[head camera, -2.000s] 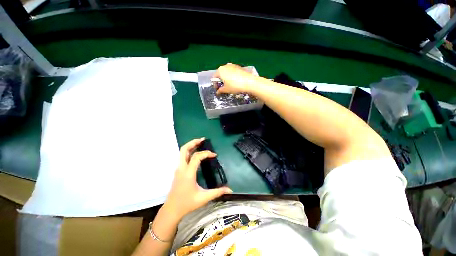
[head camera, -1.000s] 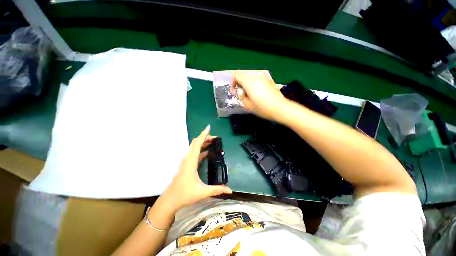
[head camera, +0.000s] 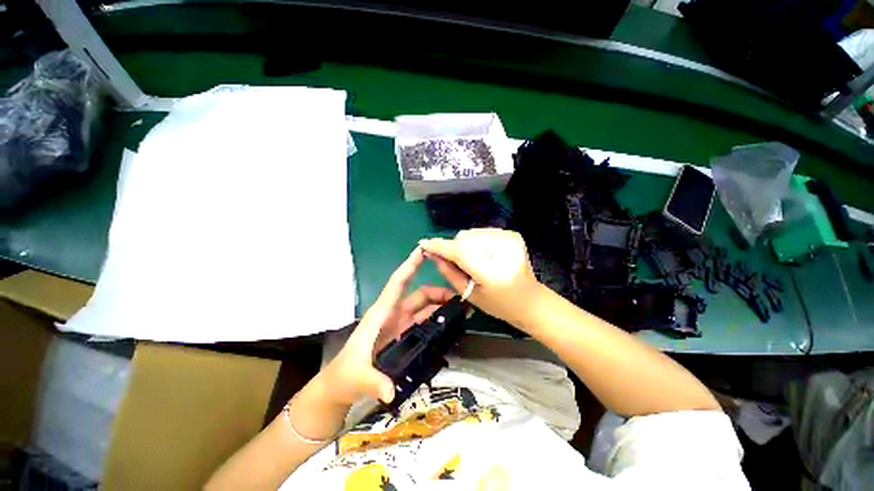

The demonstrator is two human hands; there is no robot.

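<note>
My left hand [head camera: 369, 350] holds a black plastic housing [head camera: 420, 353] tilted above the lap at the bench's front edge. My right hand [head camera: 487, 268] is at the housing's upper end, with a short pale tool [head camera: 468, 291] between its fingers, its tip at the housing. The right fingertips meet the left index fingertip; any tiny part there is too small to tell. The open white box [head camera: 455, 182] of tiny grey metal bits stands behind the hands.
Black housings [head camera: 610, 240] lie heaped right of the box, small black clips [head camera: 743, 278] beyond them. A dark flat piece [head camera: 462, 209] lies before the box. A phone [head camera: 690, 199], clear bag [head camera: 752, 187] and green device [head camera: 807, 225] are at right. White sheet [head camera: 230, 221] covers the left.
My right hand has left the white box and come to the housing. My left hand has lifted and tilted the housing towards the lap. The box and heap are now uncovered.
</note>
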